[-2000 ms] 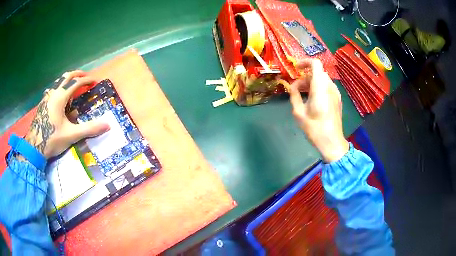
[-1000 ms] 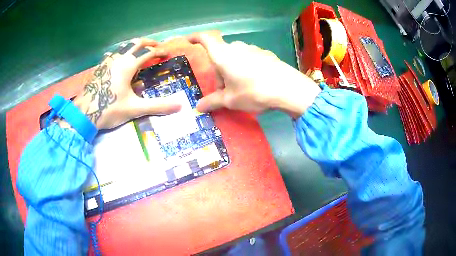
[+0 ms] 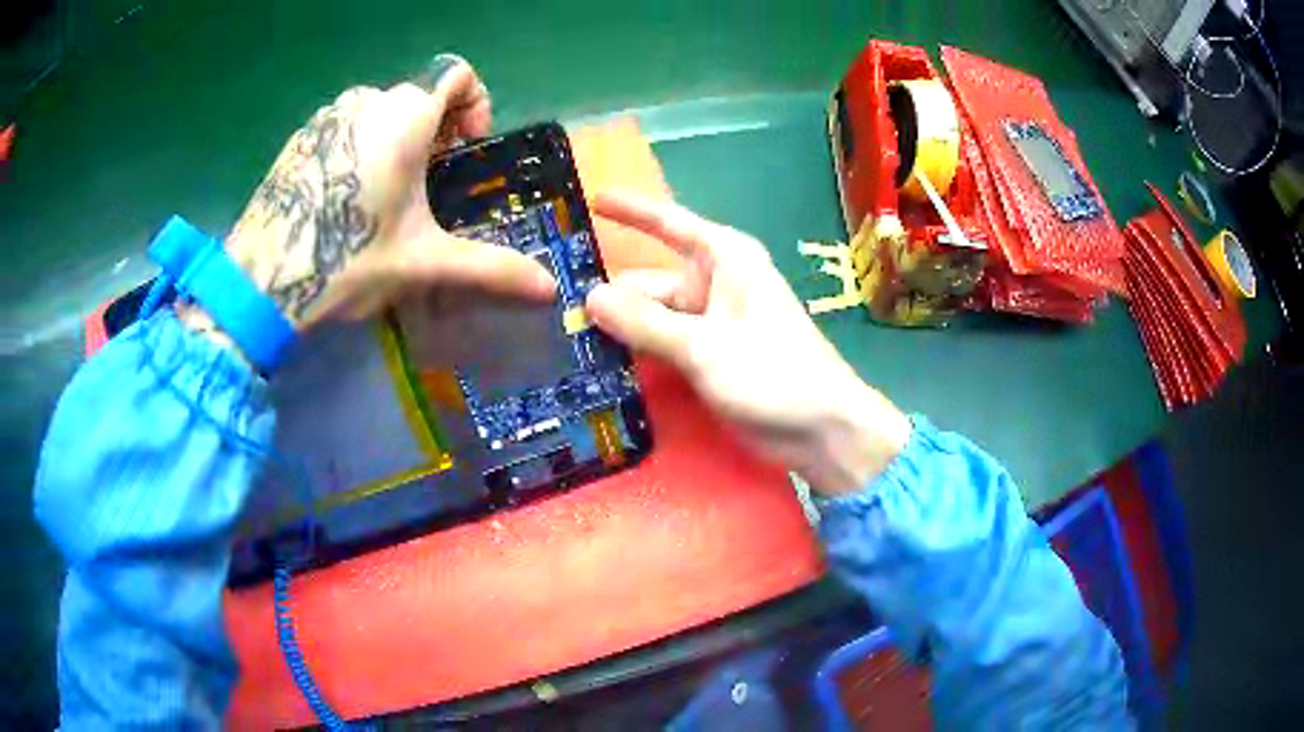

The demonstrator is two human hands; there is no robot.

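Observation:
The tablet half-assembly [image 3: 551, 479] has a black frame, and its face looks darker now. The blue mainboard [image 3: 522, 408] sits in its right part, beside the yellow-edged battery pack [image 3: 336, 415]. My left hand [image 3: 343, 215] grips the tablet's upper edge, its thumb on the board. My right hand [image 3: 729, 322] is at the tablet's right edge, thumb tip by the board's edge. A small yellow piece, possibly tape [image 3: 576, 319], shows beside that thumb. Whether my right fingers hold anything is hidden.
The orange-red foam mat [image 3: 687, 529] lies under the tablet. A red tape dispenser [image 3: 872, 157] with tape strips on its edge stands right of centre. Red sleeves [image 3: 987, 107] carry another board [image 3: 1051, 172]. More red sleeves [image 3: 1180, 315] and a yellow roll [image 3: 1230, 265] lie far right. A blue-rimmed bin [image 3: 858, 665] is below.
My right hand has come from the dispenser to the tablet and then shifted to its right edge. My left hand stays on the tablet. The yellow piece now shows on the board's edge.

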